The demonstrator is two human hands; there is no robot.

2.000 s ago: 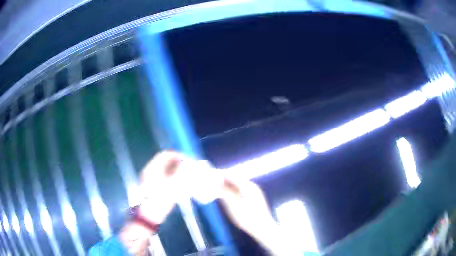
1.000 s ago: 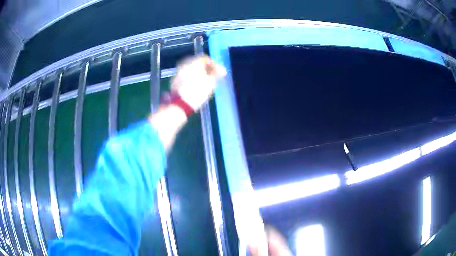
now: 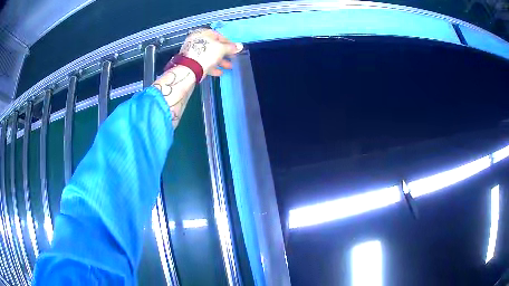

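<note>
A huge glossy black display panel (image 3: 363, 111) lies flat with a light-blue border (image 3: 346, 22) around it. A long dark grey edge strip (image 3: 254, 139) runs along its left side. My left hand (image 3: 209, 53), bare with a red wristband, reaches to the panel's far-left corner. Its thumb and fingertips pinch the far end of the strip. My right hand is not in view. A thin dark stick with a pale tip (image 3: 410, 200) lies on the glass.
Parallel metal rollers (image 3: 70, 128) of a conveyor stand left of the panel, with green floor beneath. A metal side rail (image 3: 279, 8) curves behind the far edge. Ceiling lights reflect in the glass.
My left hand has moved from the blurred lower middle up to the far-left corner and now grips the strip there. My right hand, at the bottom edge earlier, has left the view.
</note>
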